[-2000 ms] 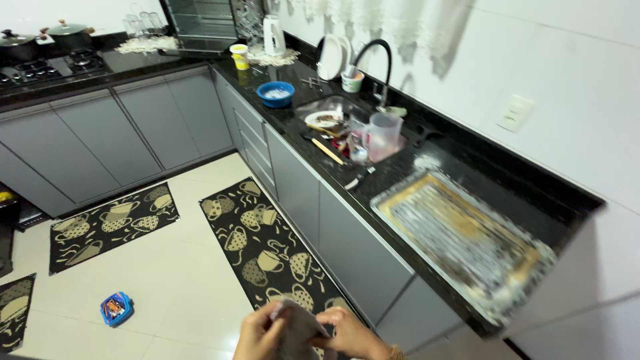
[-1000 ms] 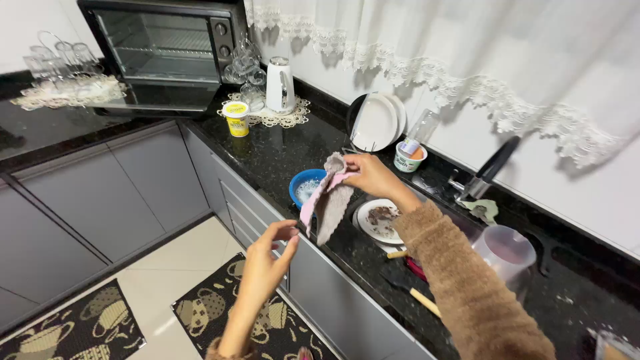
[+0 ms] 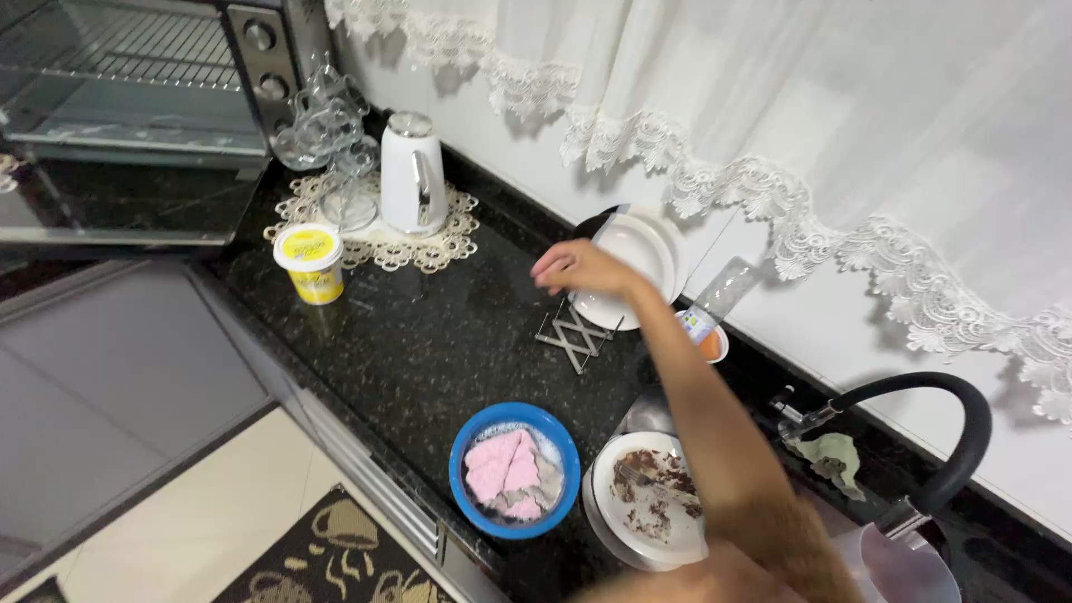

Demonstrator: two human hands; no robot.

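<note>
My right hand [image 3: 578, 268] is raised over the counter in front of the white plates [image 3: 628, 260], fingers loosely bent and nothing in it. Its forearm is bare, with a brown fuzzy sleeve [image 3: 762, 536] pushed toward the elbow. At the bottom edge, my left hand [image 3: 712, 574] is blurred against that sleeve; its fingers cannot be made out. A pink and grey cloth [image 3: 507, 469] lies in sudsy water in a blue plastic bowl [image 3: 463, 501]. Beside the bowl, a white plate [image 3: 615, 519] holds brown food remains and a fork [image 3: 641, 479].
Left of the plates are a folding metal rack [image 3: 578, 339], a white electric kettle [image 3: 412, 180], a yellow-and-white tub [image 3: 311, 264] and glass cups [image 3: 322, 130]. An oven [image 3: 126, 109] stands at upper left. A black faucet [image 3: 963, 419] and translucent pitcher [image 3: 896, 569] are right.
The cloth, held in my right hand a second ago, now lies in the blue bowl. My right hand has let go and its forearm is now bare. The view has moved closer to the counter.
</note>
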